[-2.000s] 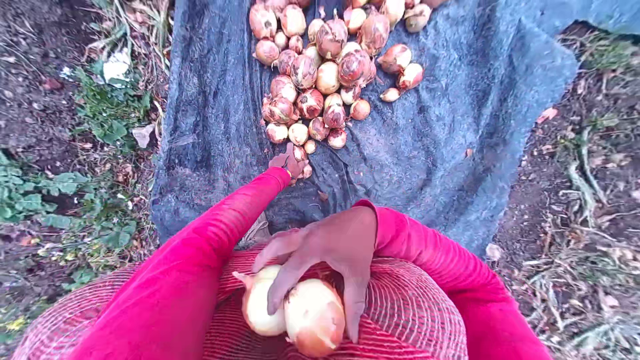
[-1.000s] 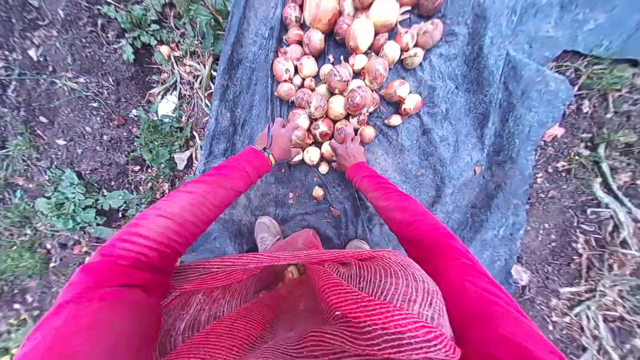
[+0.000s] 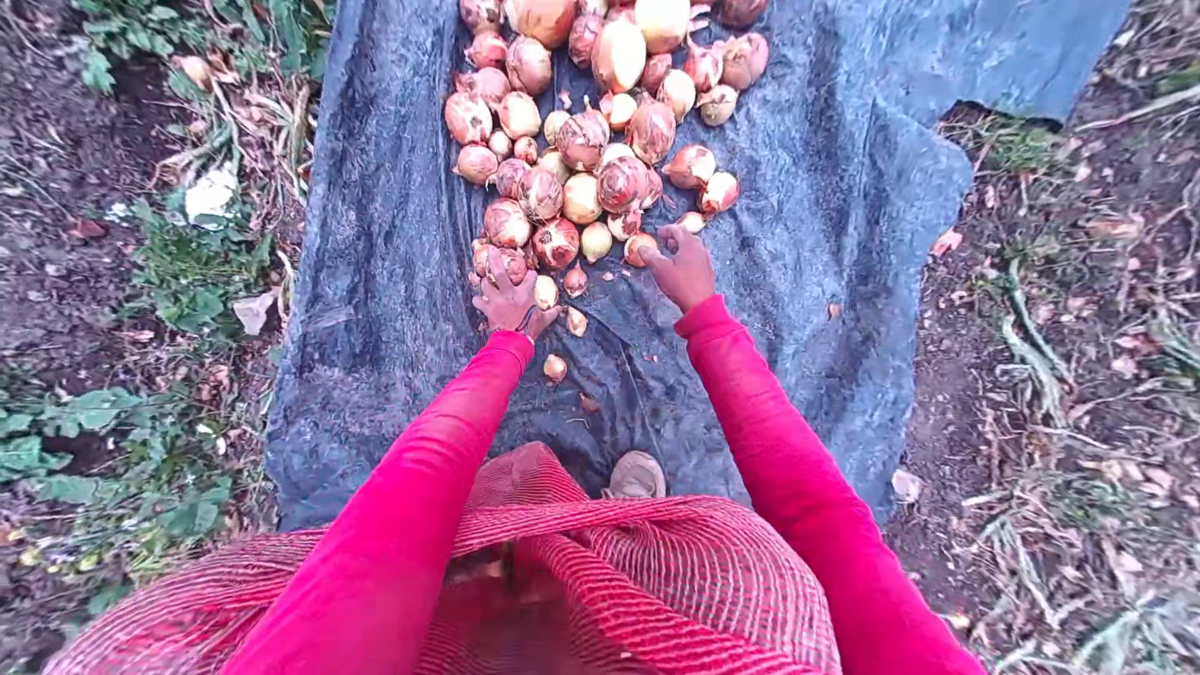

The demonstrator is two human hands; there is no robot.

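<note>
Red and pale onions (image 3: 582,141) lie in a heap on a blue-grey tarp (image 3: 375,375). My left hand (image 3: 511,302) rests at the heap's lower left edge, fingers spread over a reddish onion, a small pale onion (image 3: 546,292) by its thumb side; its grip is unclear. At the lower right edge, my right hand (image 3: 683,269) has thumb and finger at a small orange-brown onion (image 3: 640,249). A few small onions (image 3: 555,367) lie loose nearer to me. A red striped mesh cloth (image 3: 694,572) hangs at my waist, with a dark opening in its folds.
My shoe (image 3: 637,475) stands on the tarp's near part. Left of the tarp are soil, green weeds (image 3: 187,281) and a white scrap (image 3: 211,195). Soil with dry stalks (image 3: 1031,356) borders it on the right.
Two seconds ago my right hand was over two large onions at the mesh cloth; it is now out at the heap. Since one second ago, my hands have moved farther apart.
</note>
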